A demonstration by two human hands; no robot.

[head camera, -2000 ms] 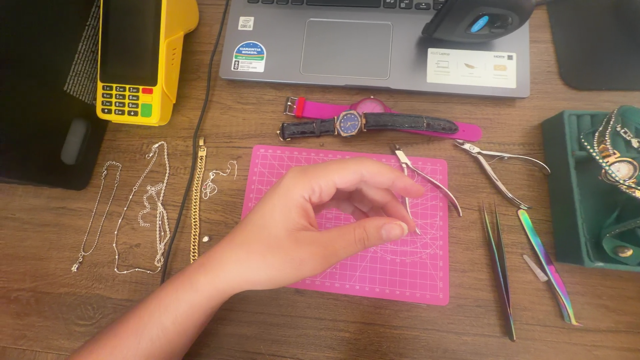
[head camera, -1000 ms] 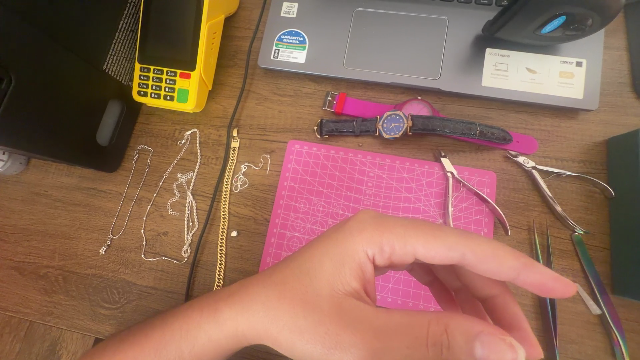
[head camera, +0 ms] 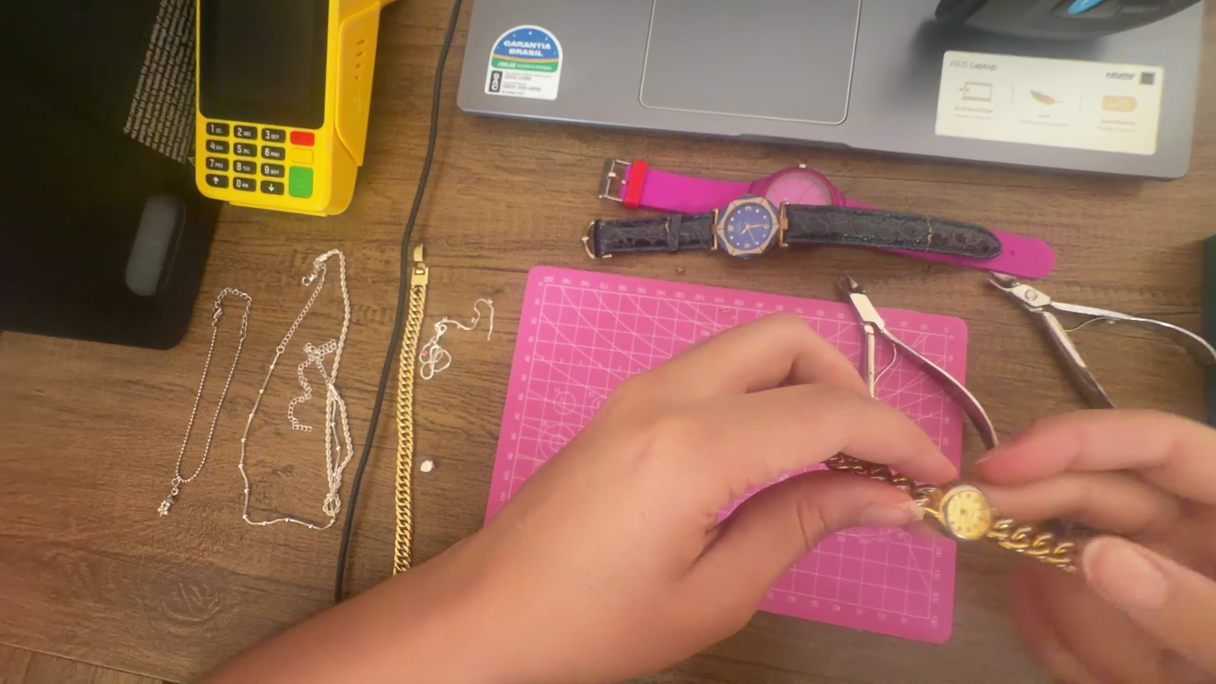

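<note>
A small gold-toned wristwatch (head camera: 967, 513) with a chain-link bracelet is stretched between both hands, above the lower right of the pink cutting mat (head camera: 589, 323). My left hand (head camera: 703, 475) pinches the bracelet left of the round dial with thumb and forefinger. On the other side, my right hand (head camera: 1130, 513) grips the links with its fingers and thumb. Metal nippers (head camera: 912, 351) lie on the mat just behind the hands, and a second pair (head camera: 1054, 332) is on the wooden table to the right. Beyond the mat, a watch with a dark leather strap (head camera: 883, 231) rests across a magenta watch (head camera: 693, 190).
At the left lie silver-coloured chains (head camera: 332, 399), a gold-toned chain bracelet (head camera: 407, 418) and a small pale piece (head camera: 427, 466). A black cable (head camera: 408, 237) runs beside them. A yellow card terminal (head camera: 332, 171) and a laptop (head camera: 750, 57) stand at the back.
My right hand has come into view at the right, and the gold-toned watch is now held between both hands. My left hand has closed its thumb and forefinger on the bracelet.
</note>
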